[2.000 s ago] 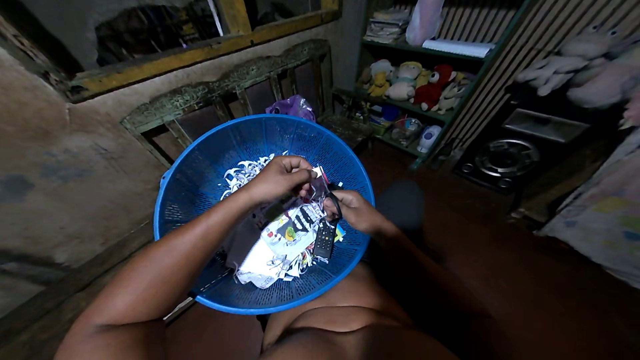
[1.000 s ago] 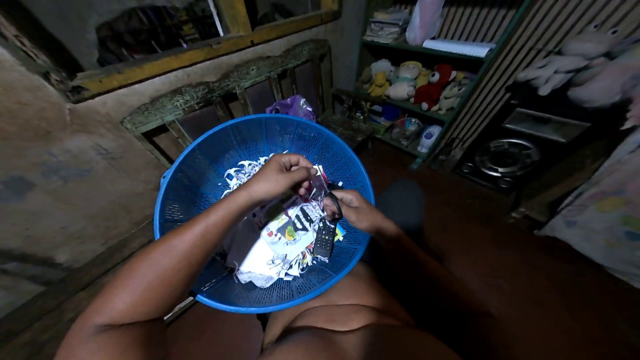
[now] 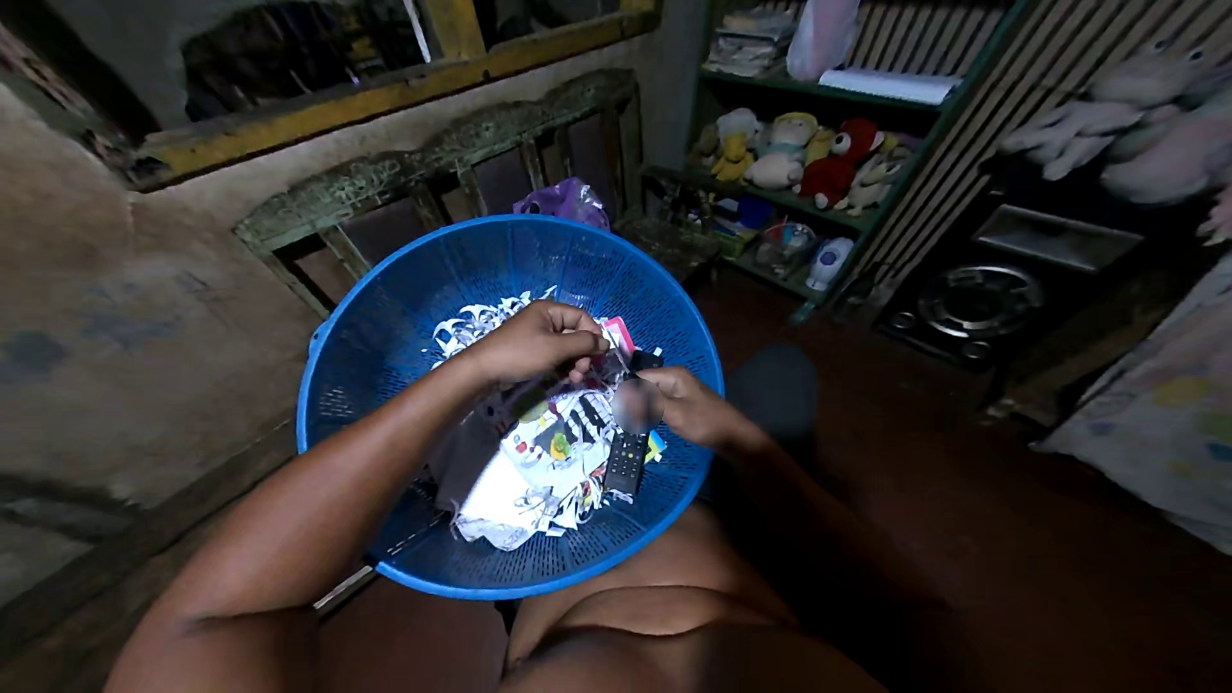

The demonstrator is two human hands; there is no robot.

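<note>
A large blue plastic basket point(image 3: 512, 589) rests at my lap, tilted toward me. Inside lie shredded paper strips point(image 3: 478, 320), a printed white plastic or paper sheet point(image 3: 539, 462) and a black remote control point(image 3: 627, 464). My left hand point(image 3: 549, 342) pinches a small piece of thin, shiny material over the basket's middle. Just right of it, my right hand point(image 3: 679, 402) has its fingers closed round a dark-handled tool, perhaps scissors; its blades are blurred and partly hidden. A pink-edged item point(image 3: 619, 334) shows behind the fingers.
Behind the basket stands a carved wooden bench point(image 3: 433, 159) with a purple plastic bag point(image 3: 568, 200) on it. A green shelf point(image 3: 871, 219) holds stuffed toys and papers. At the right are a black loudspeaker point(image 3: 982, 298) and a patterned cloth point(image 3: 1145, 404).
My right hand and the dark-handled tool have shifted slightly near my left fingers. The basket and my left hand stay nearly in place.
</note>
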